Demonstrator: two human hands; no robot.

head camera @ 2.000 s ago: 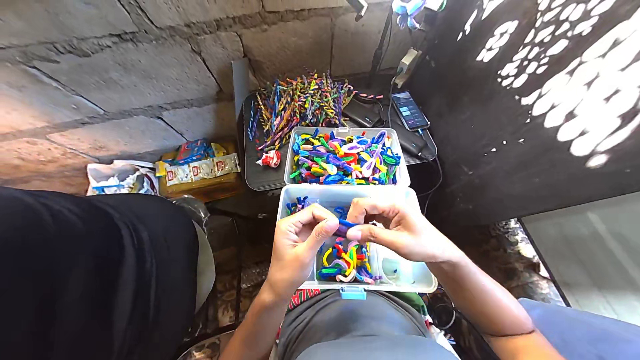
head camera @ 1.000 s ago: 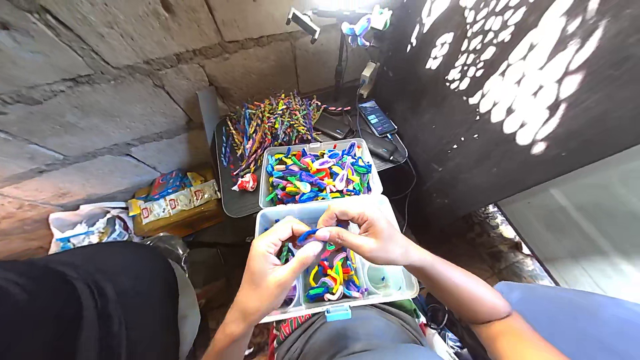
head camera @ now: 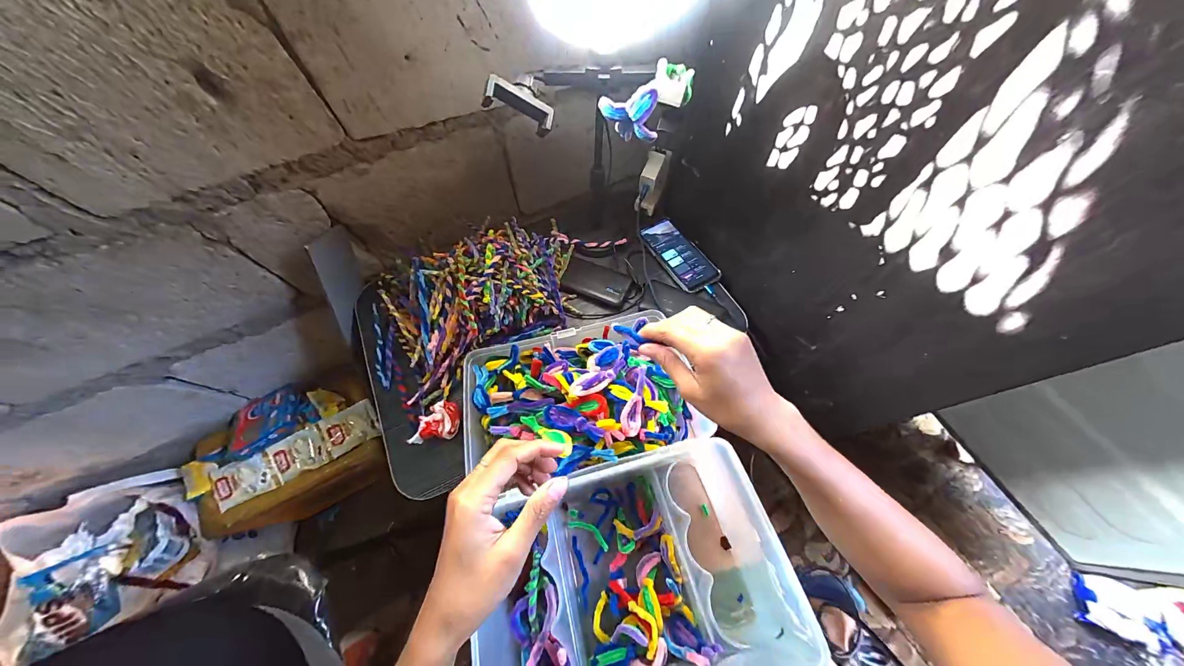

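Observation:
A heap of bent, multicoloured pipe-cleaner pieces (head camera: 578,393) fills the lid side of a clear plastic organizer box (head camera: 768,546). My right hand (head camera: 712,370) is at that heap's upper right, fingertips pinching a blue pipe-cleaner piece (head camera: 631,331). Over the heap's lower left edge, my left hand (head camera: 499,527) has thumb and forefinger apart; whether it holds the yellow-green piece at its fingertips is unclear. In the box's compartments below lie more pipe-cleaner pieces (head camera: 638,601), some twisted together.
Long twisted pipe cleaners (head camera: 481,296) lie on a black tray (head camera: 416,462) behind the box. Near them are a phone (head camera: 680,254) with a cable, a power bank (head camera: 597,282) and a lamp stand (head camera: 599,157). Snack packets (head camera: 296,449) sit at left; a dark panel (head camera: 832,324) stands at right.
My hands have moved apart from over the lower compartments. The right one has gone up to the heap with a blue piece, the left to the heap's lower edge. The view has shifted.

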